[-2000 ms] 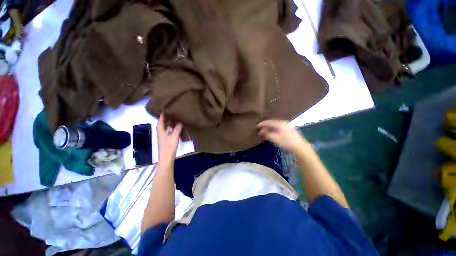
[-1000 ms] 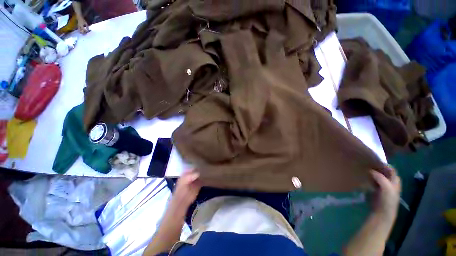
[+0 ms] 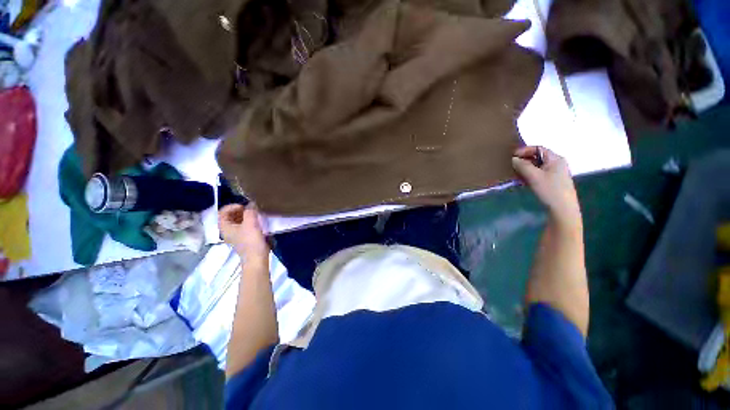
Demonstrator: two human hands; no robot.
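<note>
A brown coat [image 3: 352,152] lies spread on the white table, its long edge along the table's near edge. A pale round button [image 3: 406,187] shows near that edge, and pale dashed lines mark the cloth above it. My left hand [image 3: 243,227] is at the coat's near left corner, fingers bent together on the edge. My right hand [image 3: 544,170] is at the right end of the edge, thumb and fingers pinched at the cloth. A small dark thing shows in the right fingers; I cannot tell what it is.
More brown coats [image 3: 152,72] are heaped at the back left. A black flask [image 3: 160,194] lies on green cloth [image 3: 76,212] beside an off-white bundle [image 3: 178,228]. A pale bin [image 3: 709,78] with brown garments is at right. White plastic [image 3: 120,304] hangs at lower left.
The coat has been turned and laid flatter, its near edge now on the tabletop. My right hand has moved up and inward, my left hand up and left. The coat's left part now reaches where the phone was visible.
</note>
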